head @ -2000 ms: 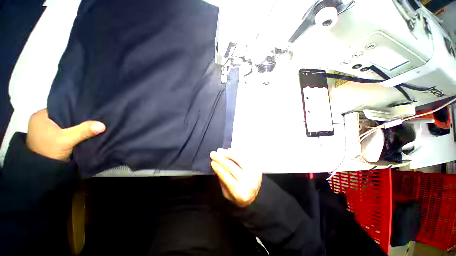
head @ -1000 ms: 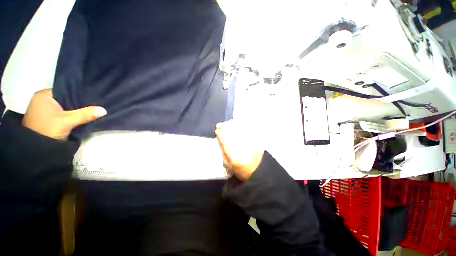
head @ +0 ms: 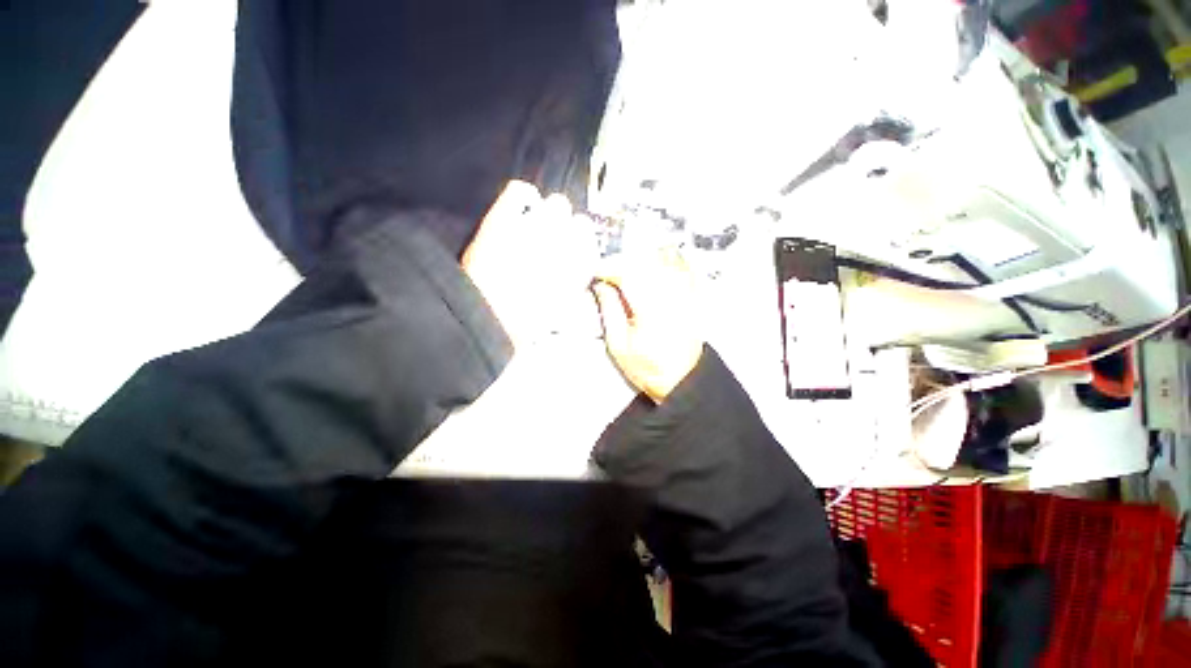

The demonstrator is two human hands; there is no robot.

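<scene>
A large dark navy garment panel (head: 418, 105) lies over the white table at upper left, its right edge at the presser foot and needle area (head: 607, 235) of the sewing machine (head: 940, 209). My left hand (head: 523, 261) is at the panel's lower right corner, close to the needle; glare washes out its fingers, so its grip cannot be told. My right hand (head: 647, 320) is just right of it, thumb and fingers near the needle area. Whether it holds the fabric edge is lost in the glare.
A smartphone (head: 812, 320) lies on the table right of my right hand. A tray area with a white round item (head: 943, 431) and dark objects is at the table's right end, crossed by a cable. Red baskets (head: 921, 561) stand below the table's right edge.
My left hand has moved right from the panel's left side to near the needle. The panel has moved up, away from me. My right hand has moved up a little, closer to the needle.
</scene>
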